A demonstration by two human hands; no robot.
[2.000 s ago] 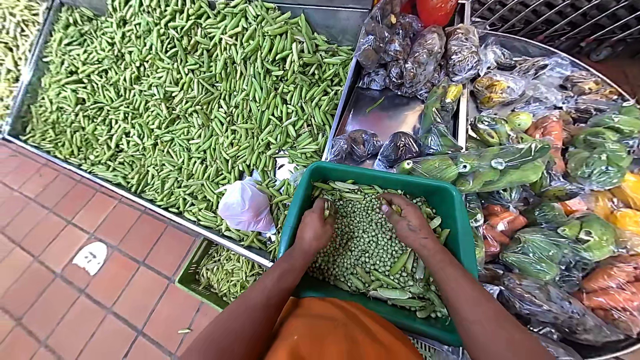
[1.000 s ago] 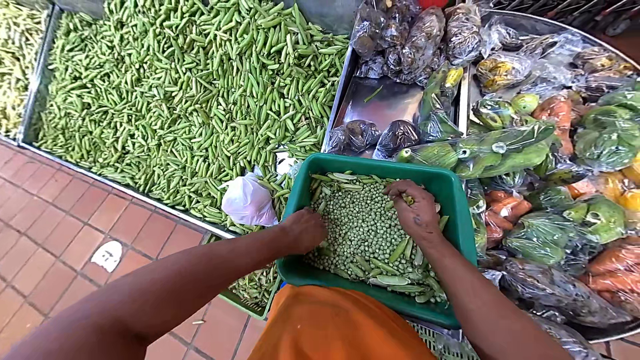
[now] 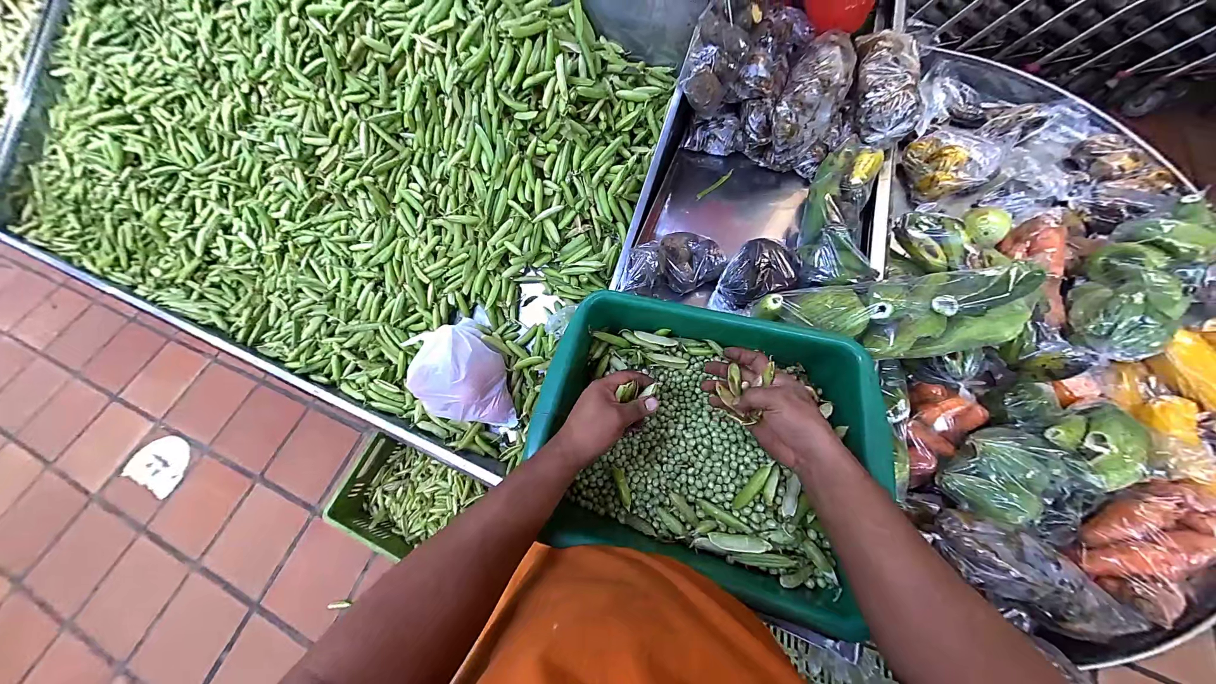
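Observation:
A green plastic tub (image 3: 570, 380) stands before me, with shelled green peas (image 3: 698, 446) in its middle and pea pods (image 3: 750, 546) along its near and far sides. Over the left part of the tub, my left hand (image 3: 608, 408) holds a pea pod (image 3: 635, 390) between thumb and fingers. Palm up with curled fingers, my right hand (image 3: 769, 404) holds several opened pods (image 3: 739, 388) over the tub's right part. The two hands are apart, with peas visible between them.
A metal-edged bin (image 3: 228, 351) heaped with pea pods spreads at left, bearing a tied plastic bag (image 3: 463, 372). A green crate (image 3: 347, 513) of pods sits below its edge. Wrapped vegetables (image 3: 959, 309) fill the trays at right. A white patch (image 3: 157, 465) marks the tiled floor.
My left hand has risen from the peas at the tub's left side and now shows a pod. My right hand has turned palm up, with opened pods visible in it.

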